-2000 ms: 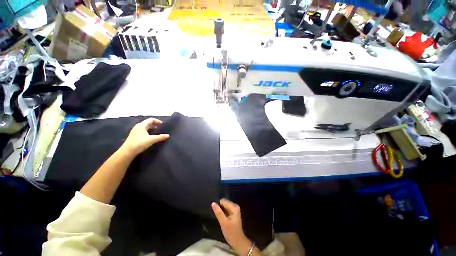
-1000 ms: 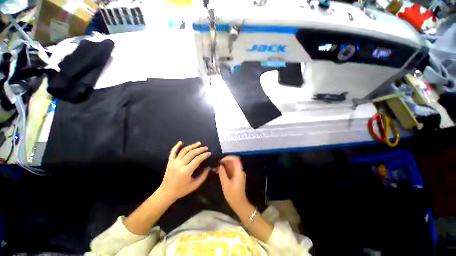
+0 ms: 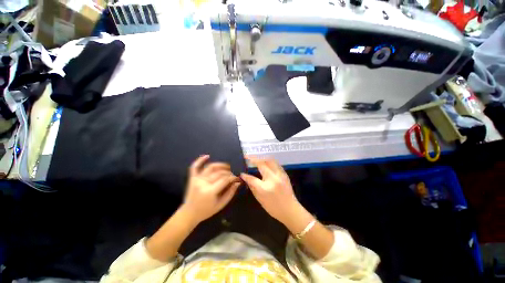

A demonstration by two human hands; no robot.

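A large black garment panel (image 3: 183, 121) lies left of the needle and hangs over the table's front edge. Its right edge runs from the lit presser foot (image 3: 235, 77) down to my hands. My left hand (image 3: 209, 188) and my right hand (image 3: 271, 188) meet at this edge near the table front, fingertips pinching the cloth between them. Whether a small piece is between the fingertips cannot be told. The white sewing machine (image 3: 299, 47) stands behind.
A black fabric strip (image 3: 282, 113) lies right of the needle under the machine arm, beside a small dark tool (image 3: 362, 105). Red and yellow scissors (image 3: 423, 142) lie at the right table end. A black cloth bundle (image 3: 88, 74) lies far left. A blue crate (image 3: 462, 193) is below right.
My left hand has moved right and down from the middle of the panel to its right edge. My right hand has moved up to meet it. The panel now lies flatter, and the view has tilted down.
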